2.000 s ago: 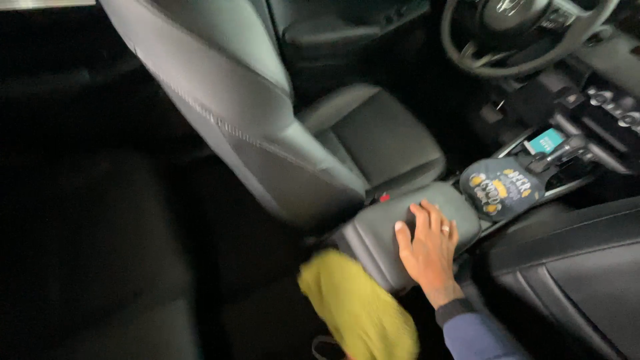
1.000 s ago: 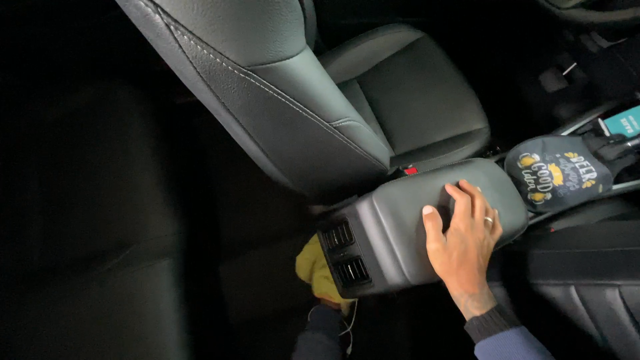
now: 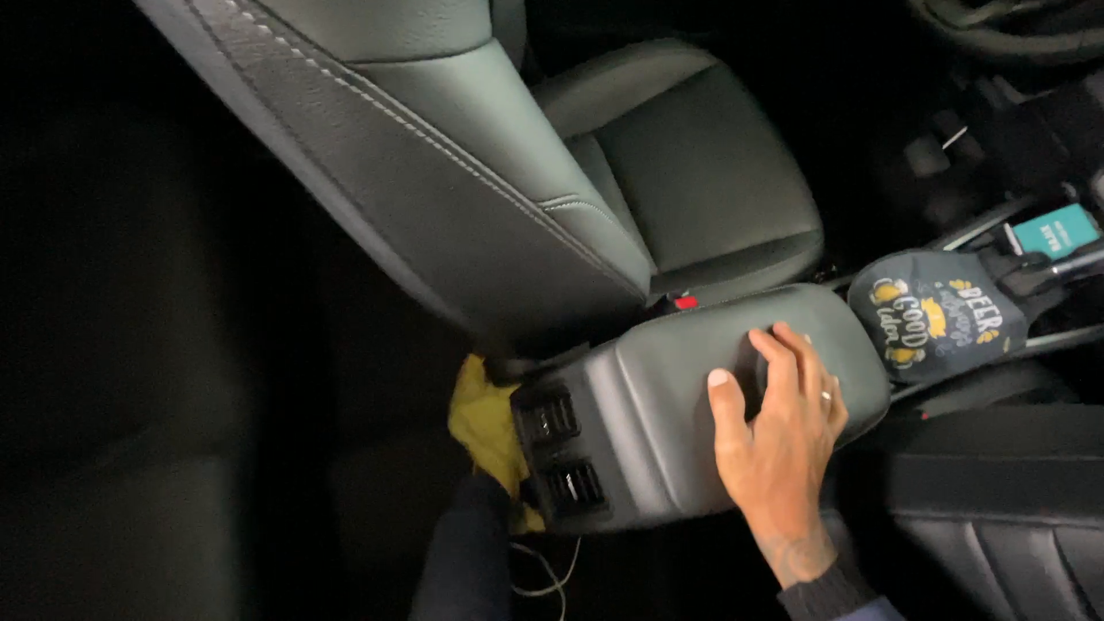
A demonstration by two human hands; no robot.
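The center console armrest (image 3: 759, 345), dark and padded, lies between the front seats. My right hand (image 3: 780, 423) rests palm down on its top, fingers apart, a ring on one finger. At its rear end are two air vents (image 3: 561, 453). A yellow cloth (image 3: 487, 414) is bunched against that end and sticks out past its left side. My left sleeve (image 3: 466, 543) reaches up to the cloth from below; the cloth and the dark hide my left hand, which appears to hold it.
A front seat (image 3: 448, 164) stands left of the console, another seat (image 3: 1000, 517) on its right. Ahead lie a dark printed pad (image 3: 936, 315) and a teal box (image 3: 1054, 233). A red seat-belt buckle button (image 3: 686, 303) sits beside the armrest. A thin pale cable (image 3: 561, 578) hangs below the vents.
The yellow cloth, spread out below the console's rear end two seconds ago, is now up against its rear face, with my left arm behind it. My right hand stays on the armrest. The view has moved closer.
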